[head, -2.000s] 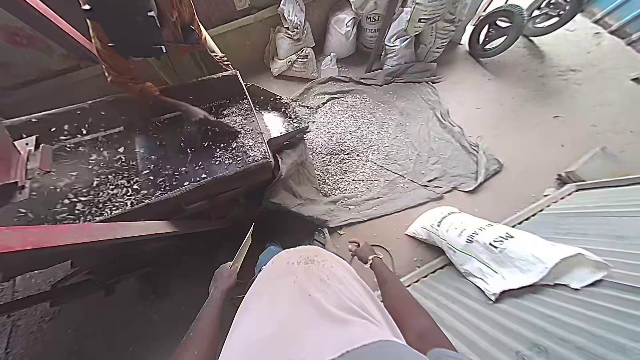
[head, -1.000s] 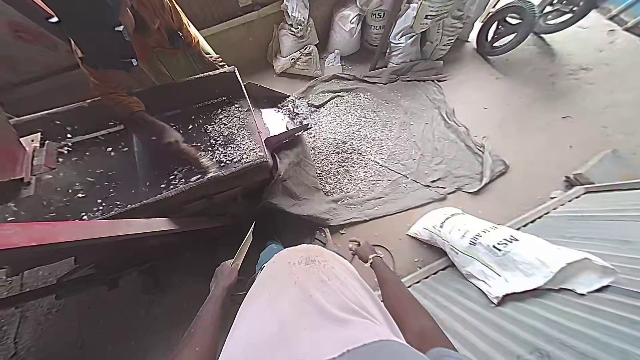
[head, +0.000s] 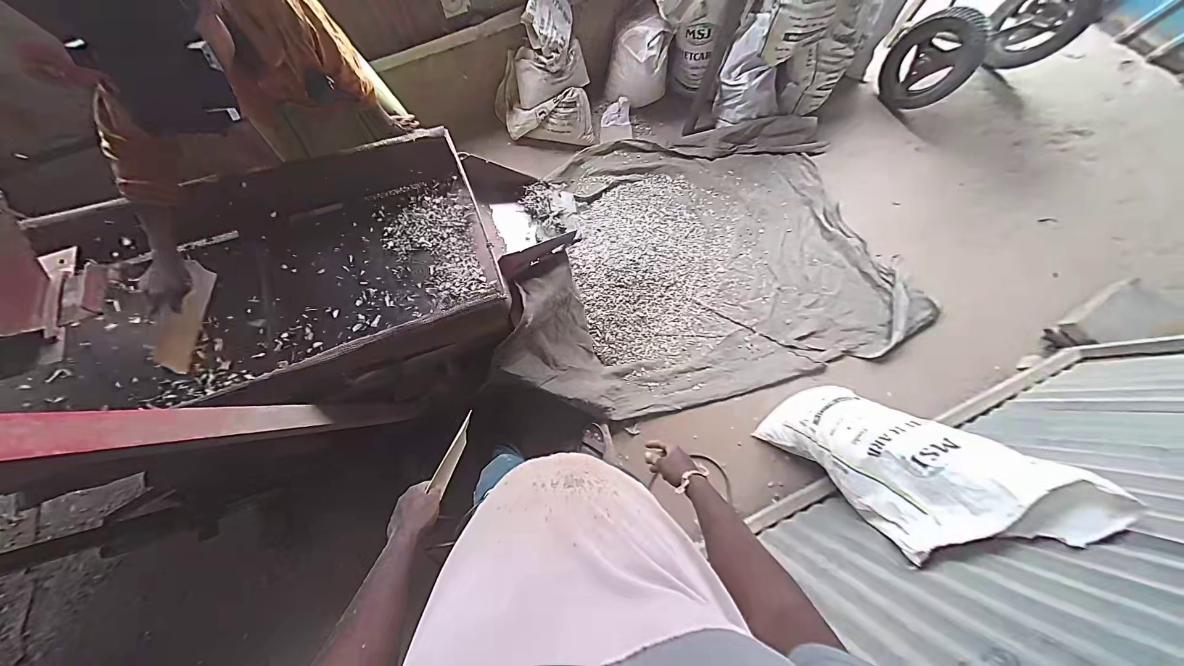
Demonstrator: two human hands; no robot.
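My left hand point(head: 416, 511) is closed on a thin, flat, pale piece point(head: 451, 455), maybe wood or card, that points up and away from me. My right hand point(head: 673, 464), with a band at its wrist, has curled fingers around a small yellowish object point(head: 655, 453) that I cannot make out. Ahead of both hands lies a grey cloth sheet point(head: 786, 324) with a spread of small pale chips or seeds point(head: 638, 277). To the left, a long dark metal tray point(head: 342, 370) holds more loose bits, and its chute point(head: 536, 245) ends over the sheet.
Across the tray a person's hand point(head: 166, 282) holds a flat tan board point(head: 185, 319). A red bar point(head: 185, 430) runs along its near side. A white woven sack point(head: 925, 462) lies on corrugated metal sheeting point(head: 1064, 601) at right. Filled sacks point(head: 555, 92) and wheels point(head: 934, 57) stand behind.
The other person's hand has moved left along the tray, and the tan board now shows in it. Loose bits in the tray have shifted. My two hands have barely moved.
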